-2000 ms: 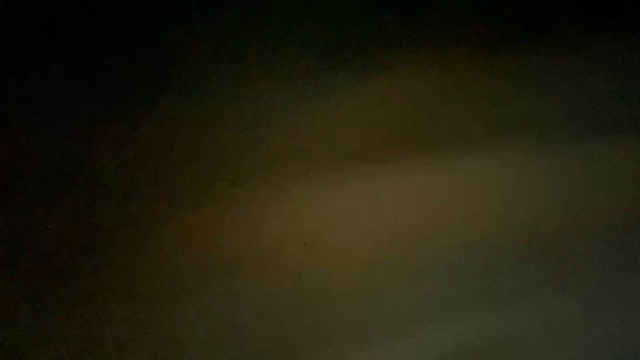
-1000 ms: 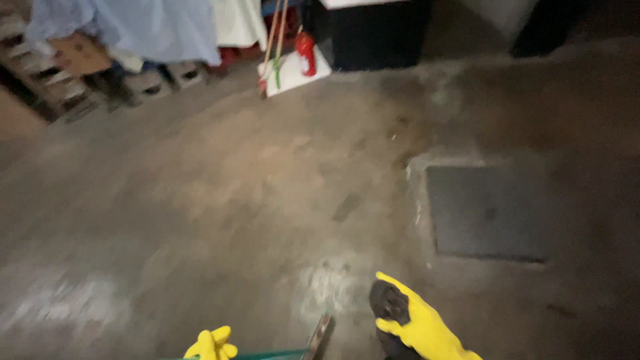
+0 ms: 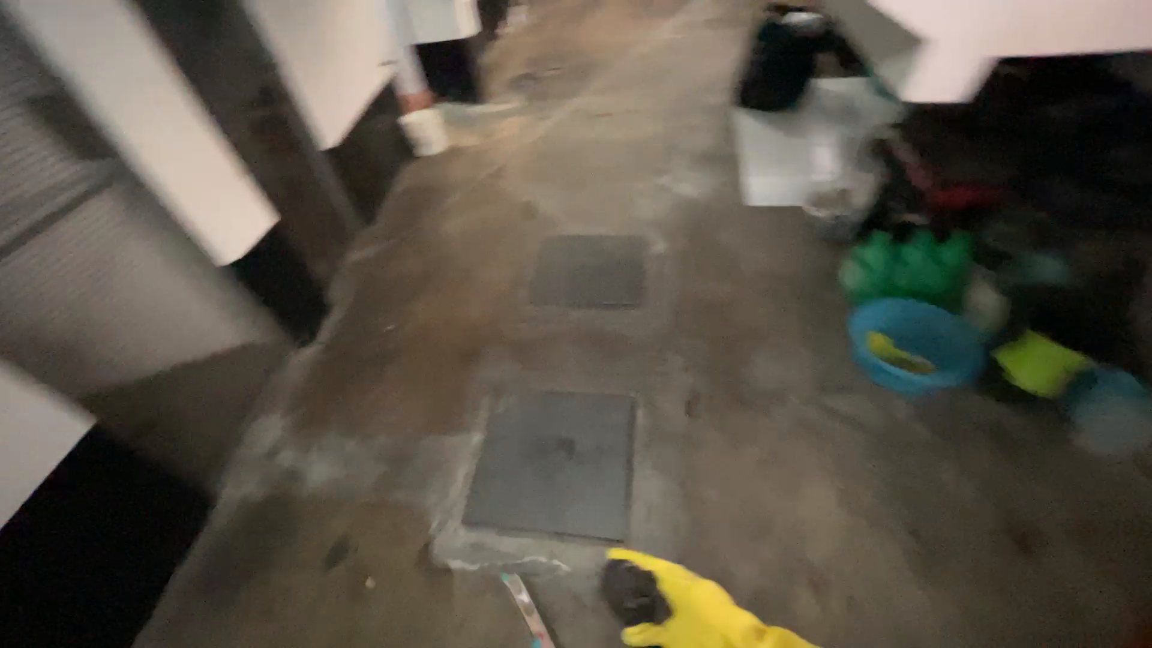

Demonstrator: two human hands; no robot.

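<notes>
My right hand (image 3: 697, 607), in a yellow rubber glove, is at the bottom of the view, right of centre. It is closed around a dark, rounded thing (image 3: 633, 589) that blur keeps me from naming. Left of it, a thin stick-like handle (image 3: 526, 608) with bits of teal rises from the bottom edge; what holds it is out of view. My left hand does not show.
Two square grey floor covers (image 3: 556, 463) lie in the concrete floor. At right are a blue basin (image 3: 916, 346) with something yellow in it, green bottles (image 3: 907, 265) and a white box-like thing (image 3: 783, 157). A wall with black-painted base (image 3: 279, 279) runs along the left.
The view has swung strongly from the hanging cloths and red bottle to the passage with two floor covers. My left hand, in a yellow glove one second ago, has left the view.
</notes>
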